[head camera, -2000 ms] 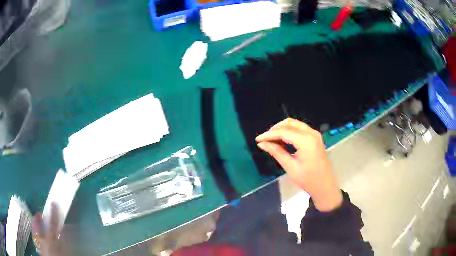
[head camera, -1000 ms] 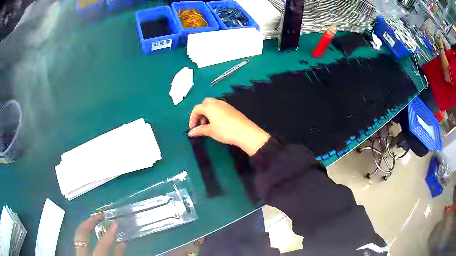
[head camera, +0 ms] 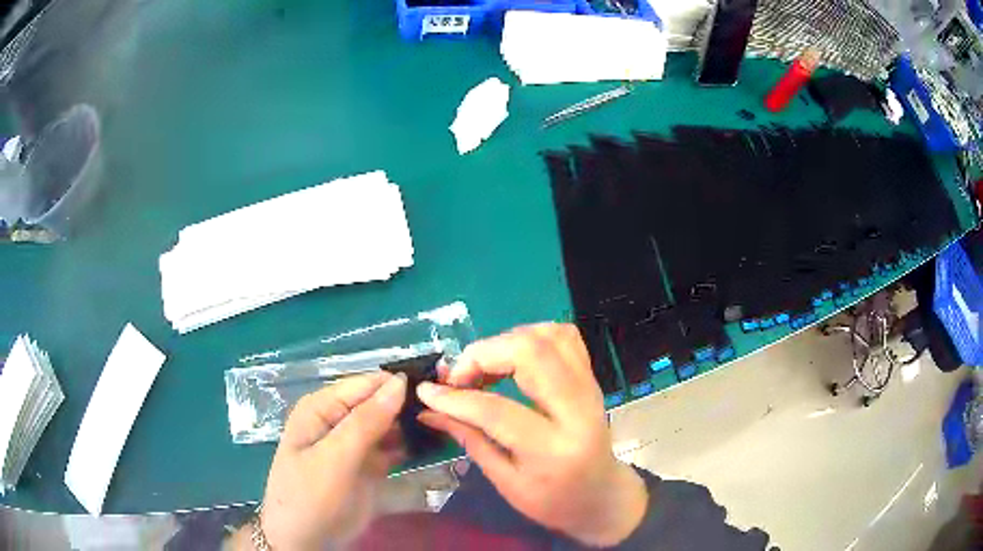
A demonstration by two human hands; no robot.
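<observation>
A black band [head camera: 418, 400] is held between both hands near the table's front edge, its upper end folded or bunched at the fingertips. My left hand [head camera: 343, 436] pinches it from the left, my right hand [head camera: 528, 414] from the right. The fingers hide part of the band. A clear bag [head camera: 264, 400] lies flat behind and left of the hands, partly covered by them. White insert cards [head camera: 286, 248] lie in a fanned stack beyond the bag. A single white card [head camera: 113, 420] lies at the left.
The row of black bands [head camera: 744, 215] covers the mat at right. Filled packs [head camera: 24, 404] lie at the left edge, a clear tub [head camera: 59, 167] behind. Scrap paper [head camera: 480, 114], tweezers [head camera: 587, 106], white block [head camera: 582, 48], phone [head camera: 725, 41] and red bottle [head camera: 792, 84] stand or lie at the back.
My right hand has moved back toward the table's front edge with the band. My left hand has moved right from the bag and now also holds the band.
</observation>
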